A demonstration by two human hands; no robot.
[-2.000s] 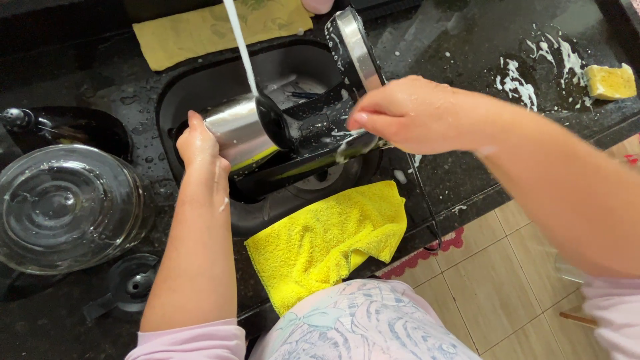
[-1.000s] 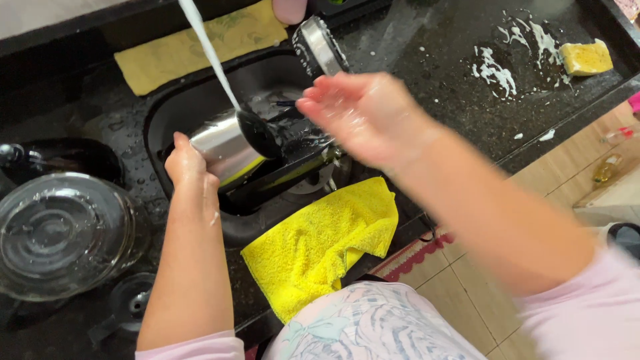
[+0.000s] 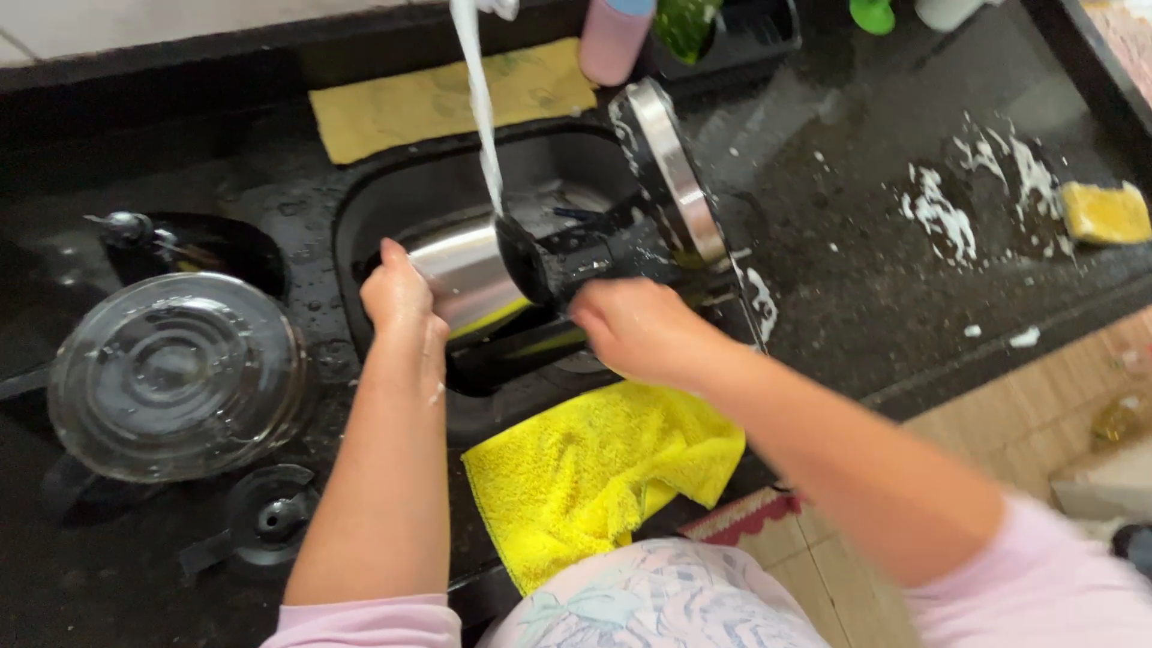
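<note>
Over the black sink (image 3: 405, 162), my left hand (image 3: 398, 292) grips the left end of a shiny metal and black appliance body (image 3: 468, 274), which lies tilted. Water (image 3: 481, 108) streams down onto its black end. My right hand (image 3: 634, 328), slightly blurred, is at the black part to the right of the body; its fingers are curled, and whether they hold anything is hidden. A round piece with a metal band (image 3: 679, 171) leans upright at the sink's right side, with suds on it. A yellow towel (image 3: 603, 459) hangs over the front edge.
At left stand a clear glass lid or dish (image 3: 175, 373), a black lid-like part (image 3: 270, 517) and a dark glossy object (image 3: 198, 247). Behind the sink lie a yellow cloth (image 3: 450, 99) and a pink bottle (image 3: 615, 40). A soapy sponge (image 3: 1105, 213) rests at right beside foam (image 3: 940, 211).
My right hand, raised with its fingers apart a second ago, has come down to the black part beside the metal body. My left hand keeps its grip on the metal body.
</note>
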